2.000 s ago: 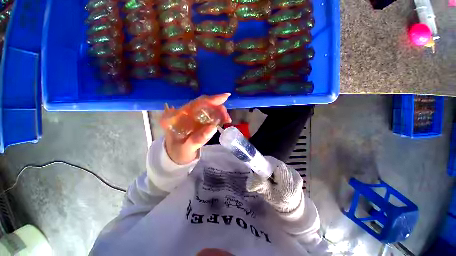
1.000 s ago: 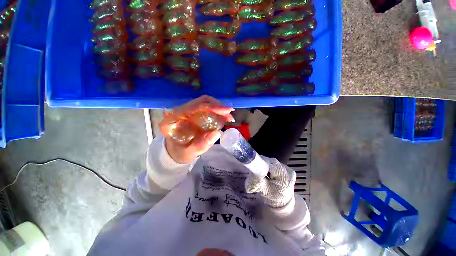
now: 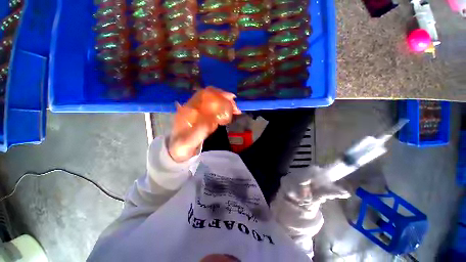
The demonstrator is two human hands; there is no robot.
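Note:
My left hand (image 3: 190,134) is bare and holds a translucent orange soft piece (image 3: 210,106) at the front edge of the blue tray (image 3: 204,106). My right hand (image 3: 306,197) wears an off-white knitted glove and holds a syringe (image 3: 357,156), blurred by motion. The syringe points up and right, well apart from the piece. The tray holds glossy amber-red pieces (image 3: 181,38) with green glitter in overlapping rows.
A speckled bench (image 3: 380,71) is at upper right, with a pink ball (image 3: 419,40) and a spare syringe (image 3: 425,18). A second blue tray (image 3: 25,97) is at left. A lower blue crate (image 3: 426,123) and a blue stool (image 3: 391,220) are at right.
My right hand has swung the syringe away from the piece, out to the right. My left hand has risen slightly with the piece still in it.

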